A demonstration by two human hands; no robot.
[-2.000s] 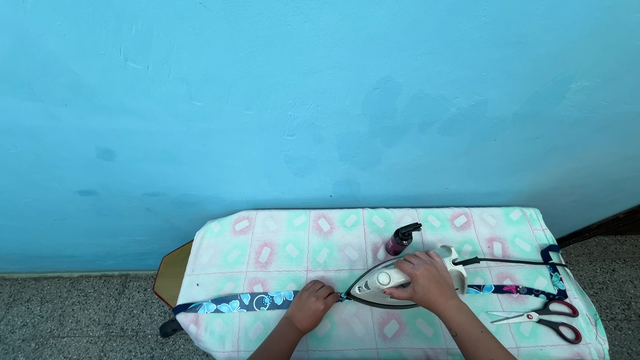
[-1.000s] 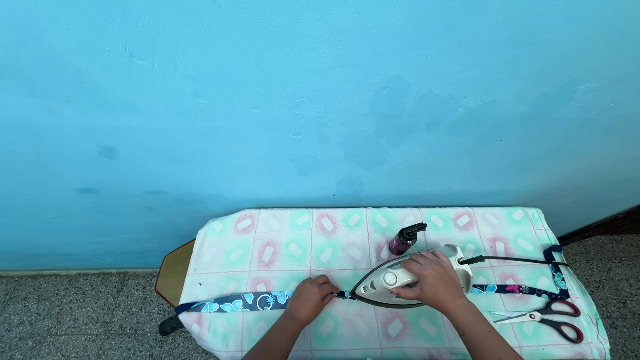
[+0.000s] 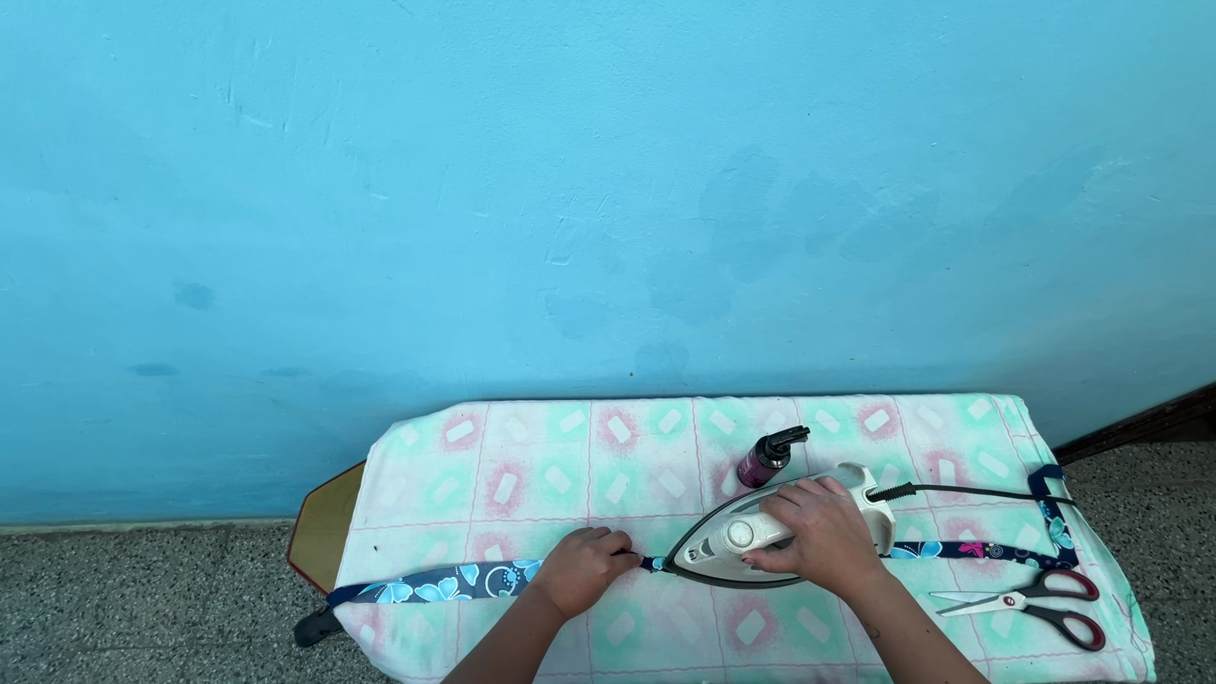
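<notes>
My right hand (image 3: 822, 537) is closed around the handle of a white clothes iron (image 3: 717, 546), whose tip points left. The iron rests over a navy fabric strip with butterflies (image 3: 427, 583), which runs along the ironing board (image 3: 646, 617). Just left of the tip, my left hand (image 3: 587, 570) pinches the strip, which looks folded narrow there. Left of that hand the strip lies wide and flat; right of the iron it is narrow and bends back near the board's right end. The iron's soleplate hides the strip beneath it.
A small dark spray bottle (image 3: 765, 458) stands behind the iron. Scissors with black and red handles (image 3: 1035, 605) lie at the right, in front of the strip. The iron's black cord (image 3: 978, 492) trails off right. A blue wall (image 3: 570, 209) rises behind the board, above a speckled floor (image 3: 142, 598).
</notes>
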